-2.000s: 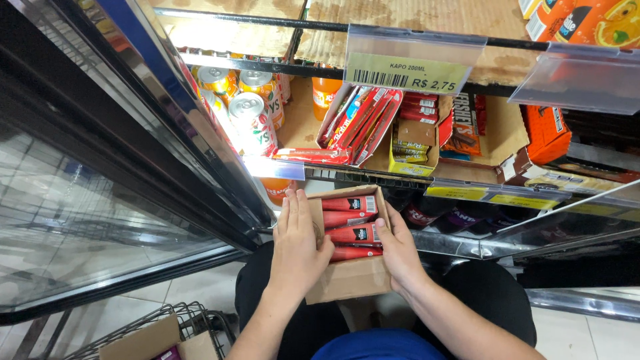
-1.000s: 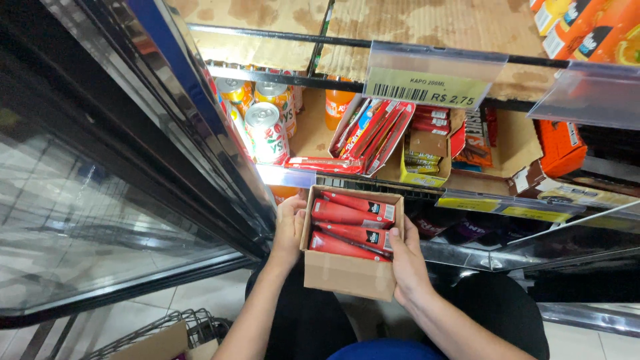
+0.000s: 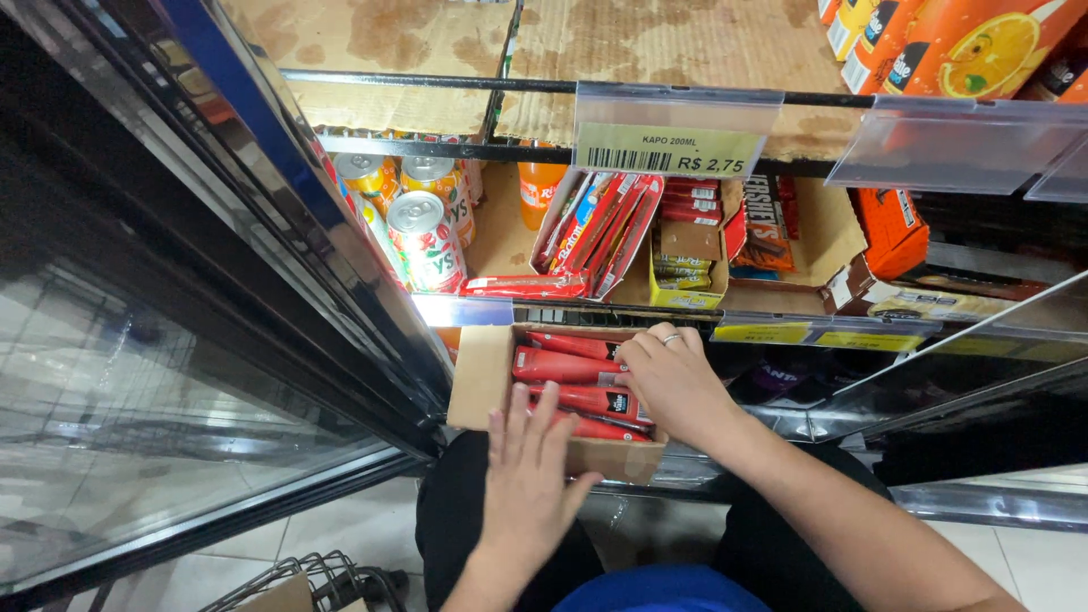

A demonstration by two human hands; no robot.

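Observation:
An open cardboard box point(image 3: 483, 378) holding several red drink packs point(image 3: 565, 365) sits over my lap, against the front of the lower shelf. Its flap stands out on the left side. My left hand point(image 3: 531, 463) is spread over the near left part of the box, fingertips at the lower packs, gripping nothing. My right hand point(image 3: 671, 374), with a ring, has its bent fingers at the right ends of the packs, on one of the upper ones; the fingertips are partly hidden.
The lower shelf holds drink cans point(image 3: 425, 242), an orange bottle point(image 3: 540, 191) and chocolate boxes point(image 3: 688, 280). Above is a cardboard-lined shelf point(image 3: 663, 42) with juice cartons point(image 3: 977, 42). A glass door point(image 3: 170, 382) stands at left, a wire basket point(image 3: 314, 578) below it.
My hands have left the box's sides: the left now lies over its near part, the right reaches in at the packs. A box flap has come into view on the left.

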